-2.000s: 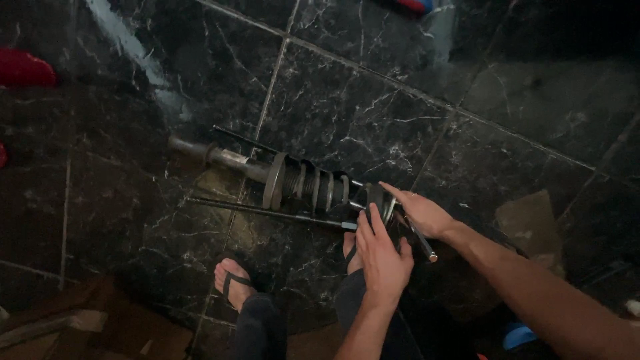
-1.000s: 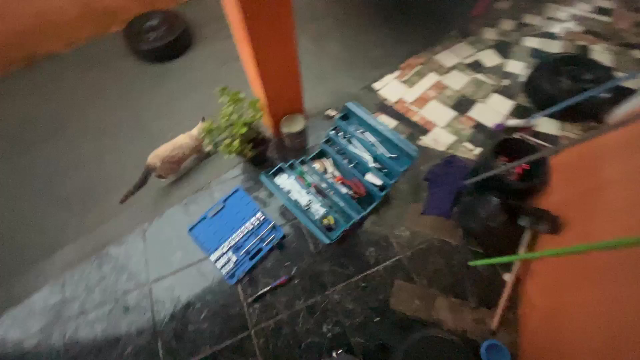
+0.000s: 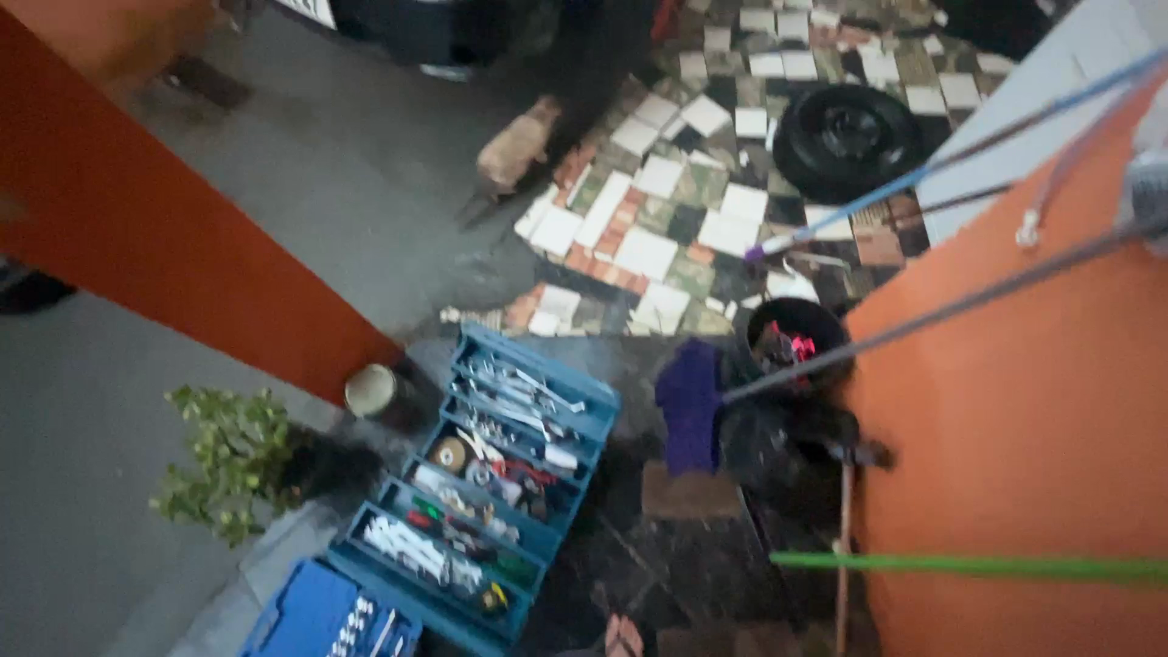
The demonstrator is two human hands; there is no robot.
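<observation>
Neither my left hand nor my right hand shows in the head view now. A blue metal cantilever toolbox (image 3: 538, 547) stands unfolded on the floor, its trays holding wrenches, pliers and other hand tools. At its lower left lies a blue socket set case (image 3: 306, 607), lid raised, with sockets inside, cut off by the bottom edge. My foot (image 3: 623, 636) shows at the bottom edge, right of the toolbox. The coil spring strut is out of view.
An orange pillar (image 3: 210, 246), a can (image 3: 370, 391) and a potted plant (image 3: 224, 465) stand left. A cat (image 3: 518, 151) is beyond. Right are a wheel (image 3: 849, 141), a black bucket (image 3: 796, 342), a purple cloth (image 3: 689, 401), a green pole (image 3: 967, 566) and an orange wall (image 3: 1013, 392).
The view has swung from the strut and both hands to the toolbox area. The cat, left of the plant a second ago, is now beyond the pillar beside the patterned tiles.
</observation>
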